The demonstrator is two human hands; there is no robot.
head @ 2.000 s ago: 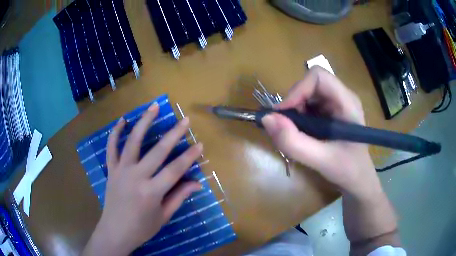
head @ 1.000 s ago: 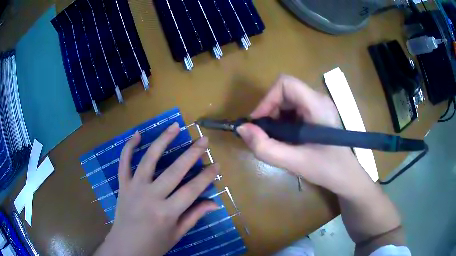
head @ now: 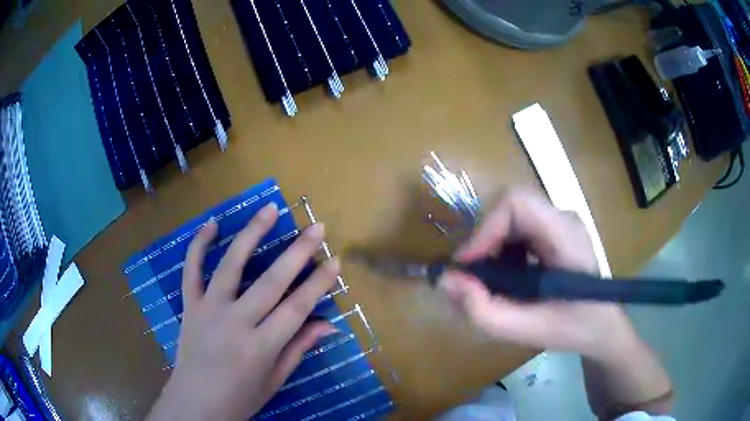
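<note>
Blue solar cells (head: pixel 206 215) with pale parallel lines lie on the tan table. My left hand (head: pixel 247 304) lies flat on them with fingers spread, hiding their middle. Thin silver ribbon pieces (head: pixel 359 312) run along their right edge, across the protruding line ends. My right hand (head: pixel 534 288) holds the black soldering iron (head: pixel 576 285) like a pen. Its blurred tip points left, close to the ribbon at the cells' right edge; I cannot tell if it touches. Loose silver ribbon pieces (head: pixel 451 187) lie in a pile above my right hand.
Two dark tabbed cell stacks (head: pixel 152 90) (head: pixel 325 41) lie at the far side. A white strip (head: pixel 559 164) is beyond my right hand, near a black iron rest (head: pixel 637 131) and a clear bottle (head: pixel 681 62). A grey round machine (head: pixel 526 20) is at the top. Crossed white strips (head: pixel 53 304) lie left.
The iron has moved from the ribbon's upper end down and slightly right. My right hand moved with it, uncovering the loose ribbon pile. My left hand still lies on the cells.
</note>
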